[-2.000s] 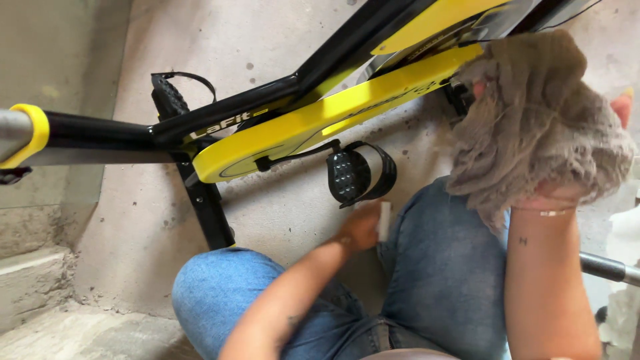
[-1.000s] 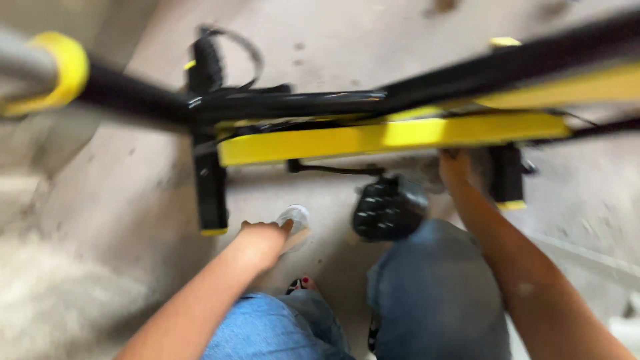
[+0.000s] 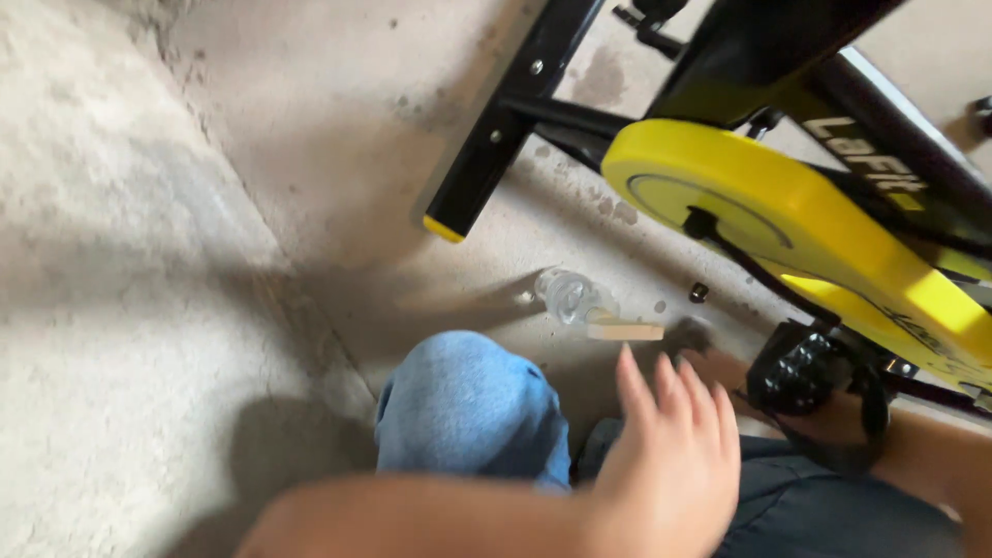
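My left hand (image 3: 674, 442) reaches forward over my knees, fingers apart and holding nothing. Just beyond its fingertips a brush with a pale wooden handle (image 3: 626, 331) rests at a clear plastic container (image 3: 572, 296) on the floor. My right hand (image 3: 717, 368) is low by the exercise bike, partly hidden behind the black pedal (image 3: 798, 368) and its strap; whether it holds the grey cloth seen earlier cannot be told. The bike's yellow chain guard (image 3: 783, 209) slants down to the right above the pedal.
The bike's black foot bar (image 3: 504, 116) with a yellow end cap lies on the concrete floor ahead. A small black part (image 3: 698, 292) lies near the container. My denim-covered knee (image 3: 469, 407) is close below. A rough concrete ledge or wall (image 3: 116, 271) runs along the left.
The grey cloth, held up in my right hand two seconds ago, is not plainly visible now. My right hand has come down beside the bike. The view has shifted strongly.
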